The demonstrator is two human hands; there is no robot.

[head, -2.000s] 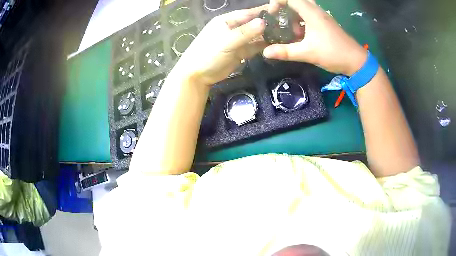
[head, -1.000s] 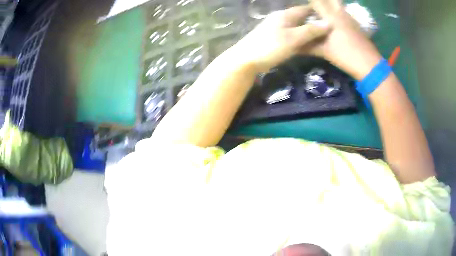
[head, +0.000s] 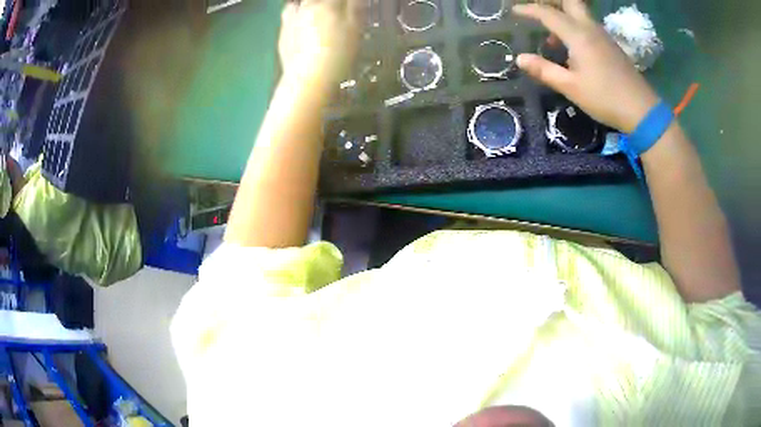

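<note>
The black foam parts tray [head: 400, 175] lies in front of me. Watch heads with silver rims sit in its pockets, one dark-blue-faced [head: 495, 128] and one black-faced [head: 572, 128] near the front edge. A round silver-rimmed watch piece [head: 420, 69] and thin rings [head: 494, 60] sit farther back. Small metal parts [head: 357, 147] show beside my left forearm. My left hand [head: 321, 37] is over the tray's left side, its fingers cut off by the top edge. My right hand [head: 588, 71], with a blue wrist strap, is over the right side, fingers apart, nothing visible in it.
A white crumpled wad [head: 632, 35] and an orange stick [head: 687, 98] lie right of the tray on the green mat [head: 221, 108]. A gridded black tray [head: 79, 108] stands at far left, near another person's yellow-green sleeve [head: 79, 221]. Blue shelving is at lower left.
My hands, earlier together around a dark round piece, are now apart. My left hand has moved left. The view has shifted, and the tray appears farther right.
</note>
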